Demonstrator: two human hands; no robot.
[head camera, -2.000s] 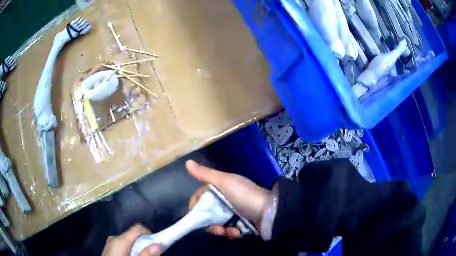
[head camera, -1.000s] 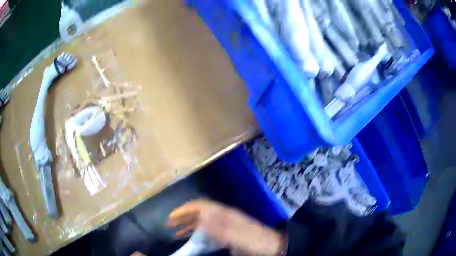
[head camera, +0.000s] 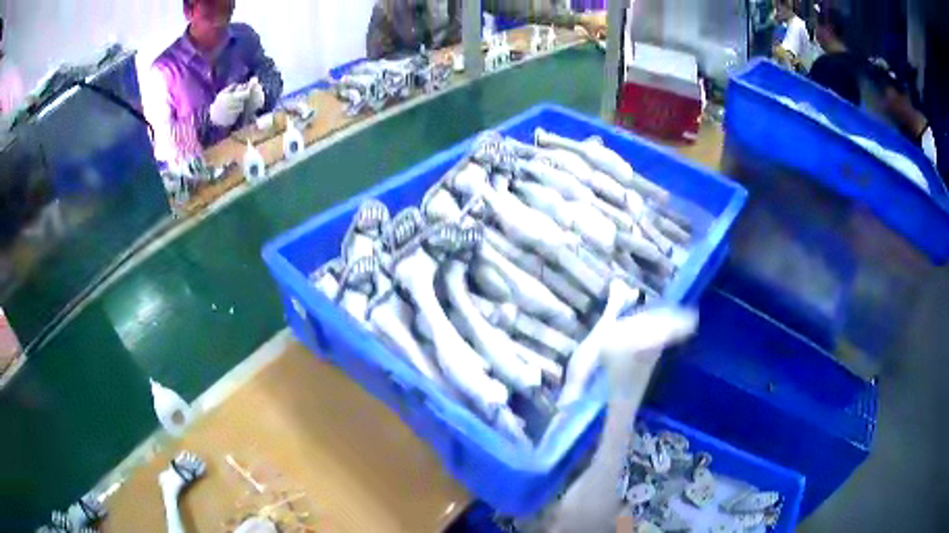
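A pale grey-white leg (head camera: 614, 416), blurred, stands upright in front of the near right corner of the upper blue crate (head camera: 489, 458). Its lower end runs out of the bottom edge. No hand can be clearly made out on it; what holds it is cut off or hidden. The crate is full of similar legs (head camera: 531, 224) laid side by side, several with dark bands at the toes. Sole pieces (head camera: 666, 468) lie loose in the lower blue bin (head camera: 775, 479) at the bottom right. My left hand and my right hand are not in view.
The brown table (head camera: 333, 437) shows at bottom left with a leg (head camera: 175, 495), thin sticks (head camera: 273, 508) and the glue cup (head camera: 255, 526), cut off. A glue bottle (head camera: 170, 406) stands beside the green conveyor (head camera: 156, 312). People work across it. More blue crates (head camera: 843, 146) are at right.
The view has swung up and to the right, over the crate and conveyor. Both hands have left the picture. A leg now stands raised before the crate's near corner.
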